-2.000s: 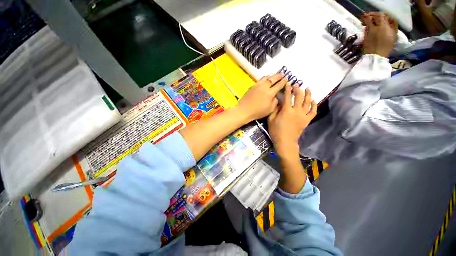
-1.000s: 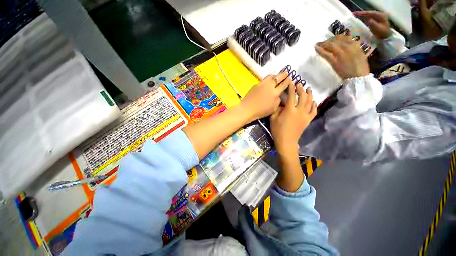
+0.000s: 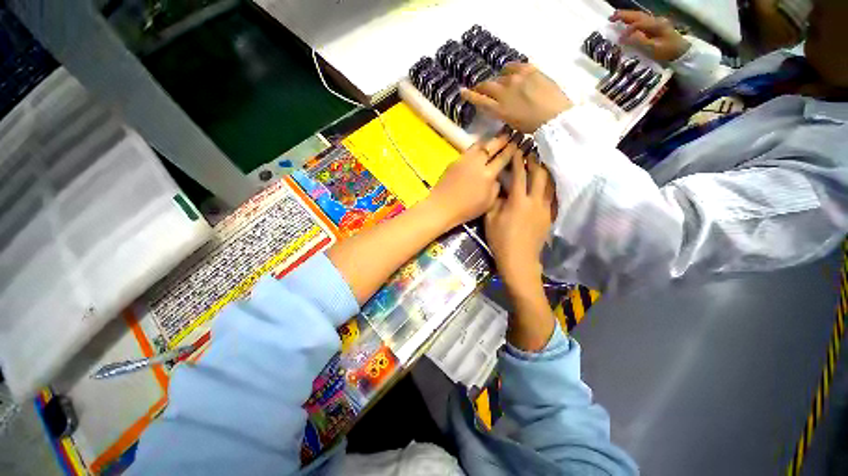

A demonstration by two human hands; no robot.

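My left hand (image 3: 468,186) and my right hand (image 3: 523,216) are close together at the near edge of the white tray at the right. Their fingertips press around a short row of dark watch bodies (image 3: 517,139), mostly hidden by my fingers. Beyond them, black watch bodies (image 3: 437,85) stand on edge in tight rows on the white tray (image 3: 430,113). More dark bodies (image 3: 630,84) stand at the tray's far right side.
A neighbour's hand (image 3: 528,96) reaches over the tray beside mine; the other hand (image 3: 655,35) is farther right. A thin white cable (image 3: 395,144) crosses the yellow area (image 3: 381,153). A silver tweezers-like tool (image 3: 139,365) lies at left on the printed mat (image 3: 246,251).
The neighbour's hand and sleeve have moved left across the tray to the standing rows, covering part of them. My hands stay together at the short row, which is now more hidden.
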